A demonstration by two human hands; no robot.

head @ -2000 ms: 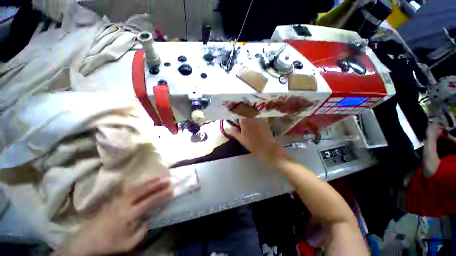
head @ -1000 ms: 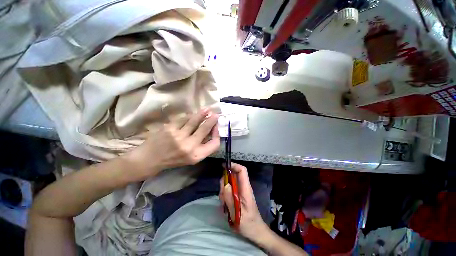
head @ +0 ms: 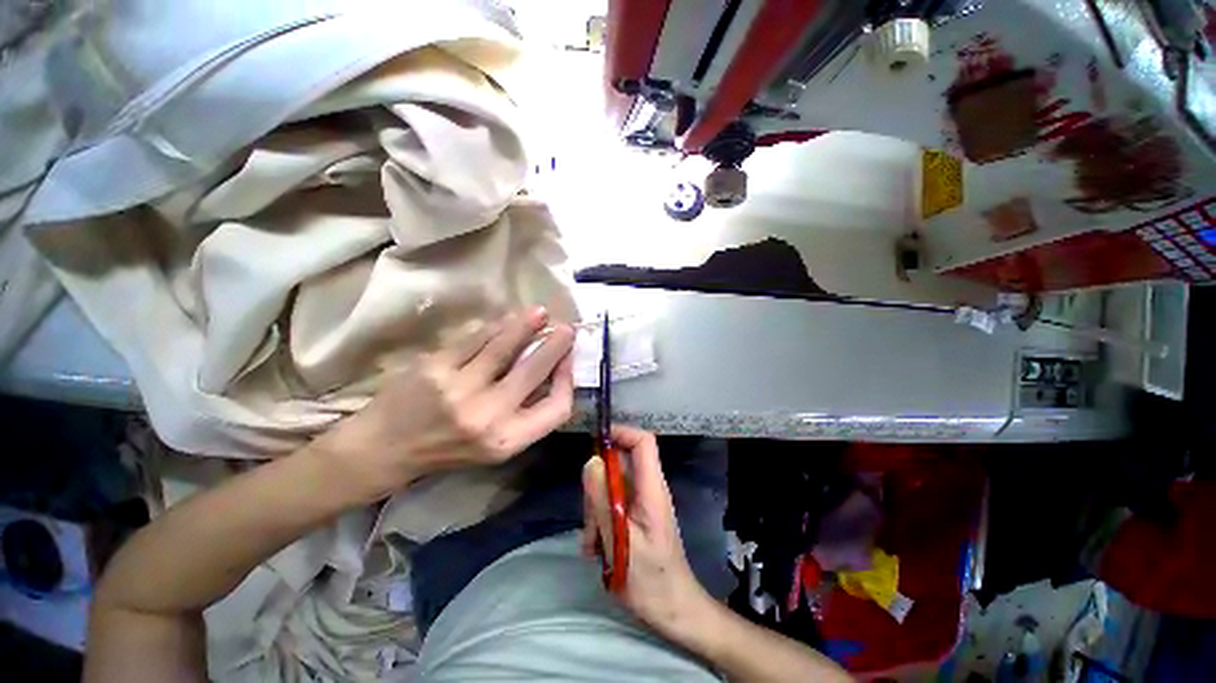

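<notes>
A beige garment lies crumpled on the table left of the needle and hangs over the front edge. My left hand pinches a small white piece or thread end at the garment's right side. My right hand holds scissors with red-orange handles below the table edge. Their dark blades point up and look nearly closed, just right of my left fingertips. A small white label or fabric piece lies on the table beside and partly behind the blades.
The white sewing machine with red parts stands at the upper right under bright light. A dark strip lies on its bed. The speckled table edge runs across the front. Colourful cloth is below at the right.
From two seconds ago, my right hand has come from under the machine arm to the front edge with the scissors. Over the last second the blades have stayed near my left fingertips.
</notes>
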